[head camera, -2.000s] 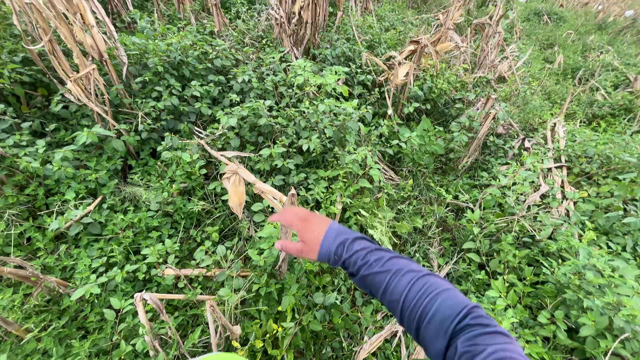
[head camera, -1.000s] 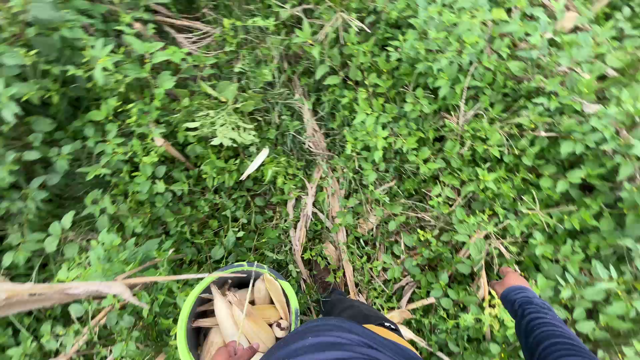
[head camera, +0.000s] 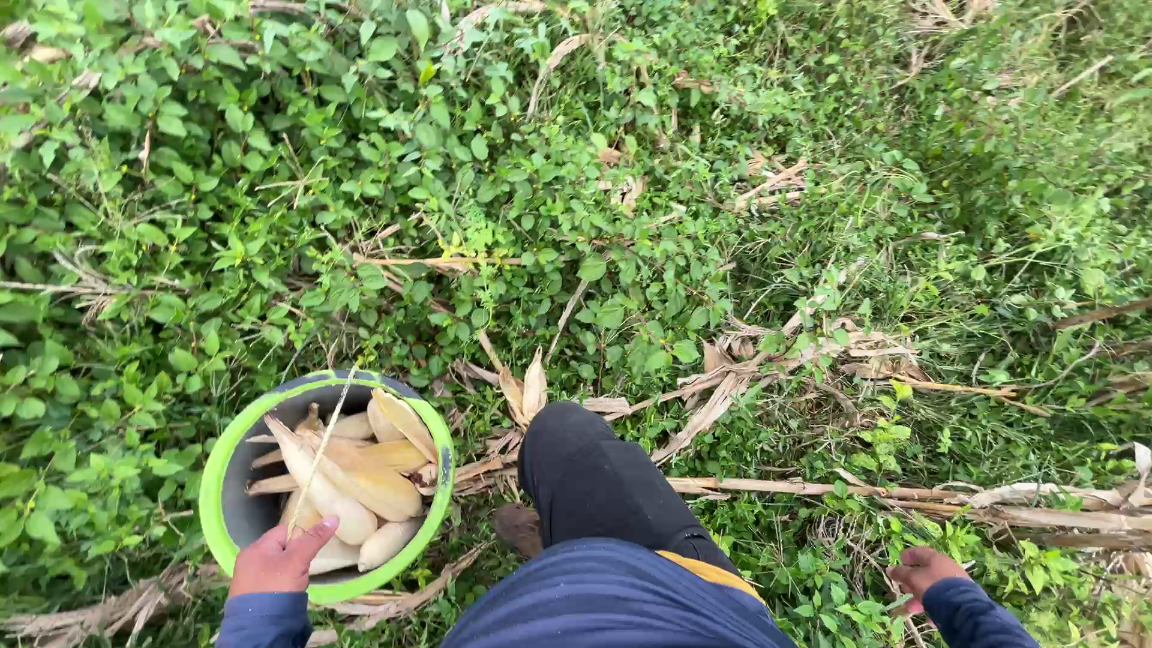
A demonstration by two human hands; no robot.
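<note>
My left hand [head camera: 281,556] grips the thin rope handle [head camera: 321,450] of a bucket with a bright green rim [head camera: 216,486], at the lower left. Several ears of dried corn in pale husks [head camera: 360,490] lie inside the bucket. Low at the right, my right hand [head camera: 927,573] hangs over the weeds with its fingers loosely curled and nothing seen in it. Part of that hand is turned from view.
Dense green weeds [head camera: 504,153] cover the ground. Dry corn stalks [head camera: 810,489] lie across it at the right, with crumpled dry leaves [head camera: 720,387] before my bent knee [head camera: 594,477]. A brown shoe [head camera: 517,529] shows beside the bucket.
The view has swung down from the standing dry stalks to my legs and the bucket. More of the bucket and my left hand shows than one second ago. My right hand stays at the right.
</note>
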